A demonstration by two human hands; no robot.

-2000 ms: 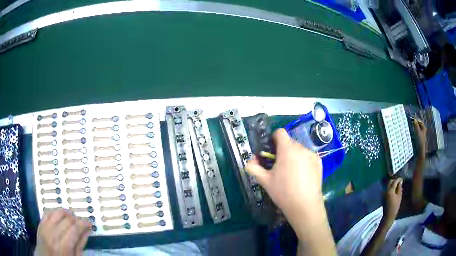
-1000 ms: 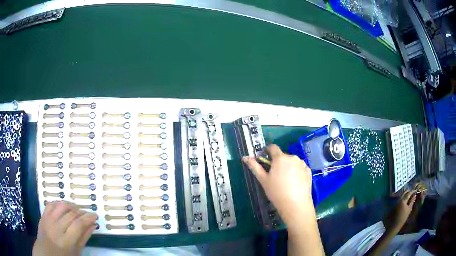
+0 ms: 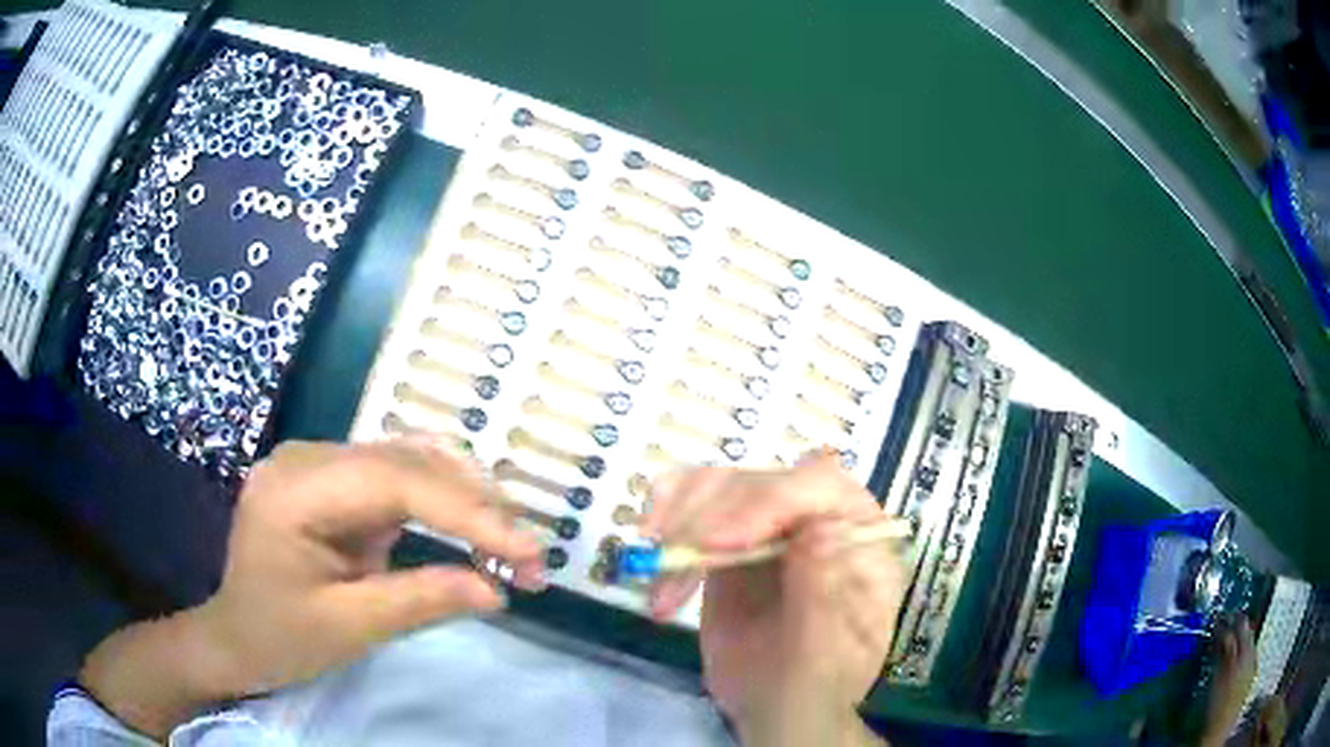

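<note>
My left hand (image 3: 343, 562) is at the near edge of the white slotted tray (image 3: 481, 139). Its thumb and fingertips pinch a small shiny metal piece (image 3: 500, 568), mostly hidden. My right hand (image 3: 802, 598) holds a small brush (image 3: 744, 553) with a pale handle and a blue end pointing left towards my left fingertips, not touching them. The brush lies over the tray's near part. The tray has rows of tan dumbbell-shaped slots with small round dark or silvery heads at their right ends. My right hand hides part of the lower slots.
A black tray (image 3: 413, 117) of loose metal rings is at left, with another white slotted tray (image 3: 88, 88) beyond. Right of the main tray stand paired bar fixtures (image 3: 955, 482) and more bars (image 3: 1047, 562). A blue bin (image 3: 1116, 628) with a round metal pot (image 3: 1208, 581) and another person's hand (image 3: 1233, 686) are far right.
The view has swung left. My right hand with the brush has moved from the bar fixtures to beside my left hand. The blue end now shows. The ring tray is now in fuller view.
</note>
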